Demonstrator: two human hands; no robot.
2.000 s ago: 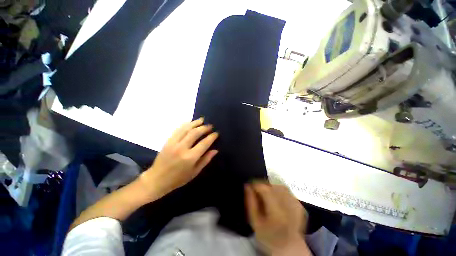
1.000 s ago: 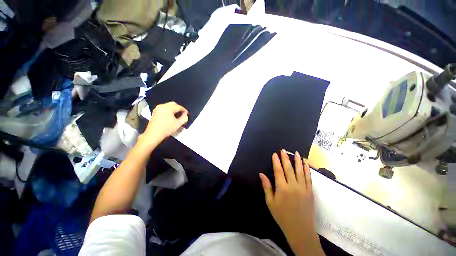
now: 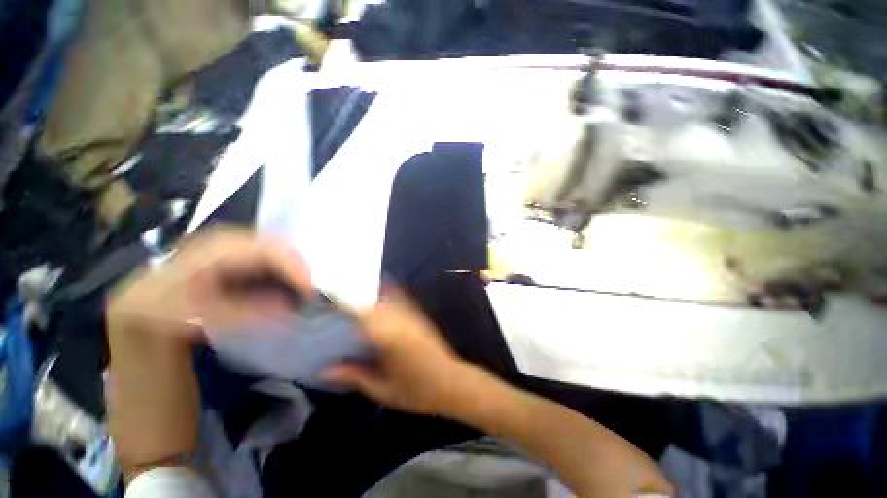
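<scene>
A dark garment panel (image 3: 435,214) lies on the white table left of the sewing machine and hangs over the near edge. A pale grey strip (image 3: 282,340) is held in front of me, low at the left of the panel. My left hand (image 3: 229,277) grips its left part, blurred by motion. My right hand (image 3: 404,355) pinches its right end between thumb and fingers. Another pale strip (image 3: 285,165) runs up the table above my left hand, over a dark stack of cut panels (image 3: 340,122). Whether the two pale parts are one piece, I cannot tell.
The sewing machine head (image 3: 593,165) stands right of the panel, blurred. The white table (image 3: 622,340) has its near edge in front of me. Fabric scraps and a beige cloth (image 3: 146,68) lie at the left. Blue material shows at the lower left and lower right.
My left hand now holds a pale grey strip. My right hand has left the dark panel, moved left and taken hold of the strip too. The view has turned.
</scene>
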